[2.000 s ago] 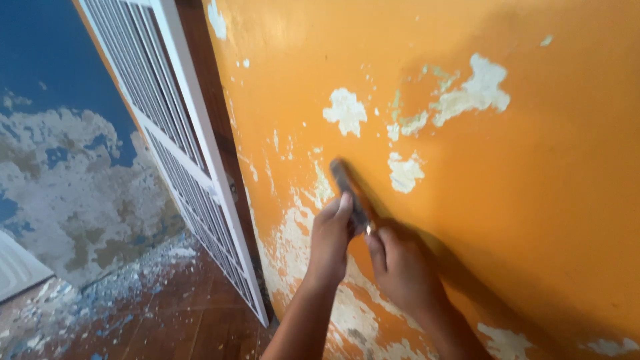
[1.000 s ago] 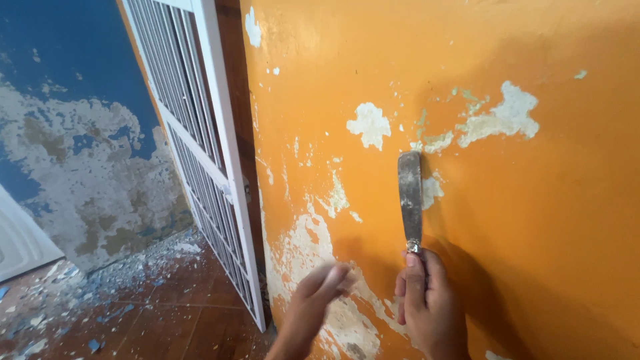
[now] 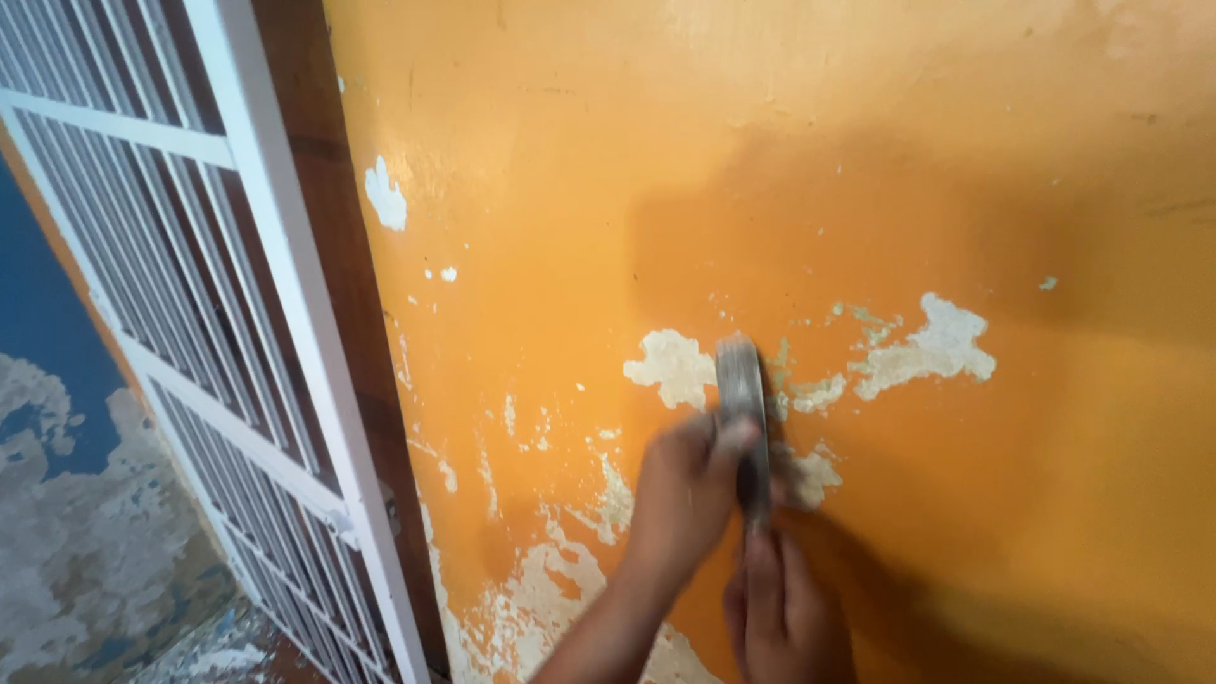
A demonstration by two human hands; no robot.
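A metal scraper [image 3: 741, 389] points upward, its blade tip against the orange painted wall [image 3: 532, 256], just right of a bare pale patch [image 3: 673, 368]. My right hand [image 3: 787, 603] is closed around its lower end, hiding the handle. Higher up, my left hand [image 3: 692, 480] grips the blade, with the thumb across its face. Right of the blade lie more patches of missing paint [image 3: 926, 351], and a larger flaked area [image 3: 541, 589] spreads low on the wall, partly behind my left forearm.
A white metal barred gate [image 3: 285, 256] stands at the left beside the wall's edge. Beyond it is a blue wall [image 3: 57, 418] with peeled paint. Paint flakes [image 3: 228, 655] lie on the floor at the lower left.
One second ago my left hand was off the scraper, low beside it; now it is on the blade. Two seconds ago both hands were also on the scraper. The view has shifted nearer the wall.
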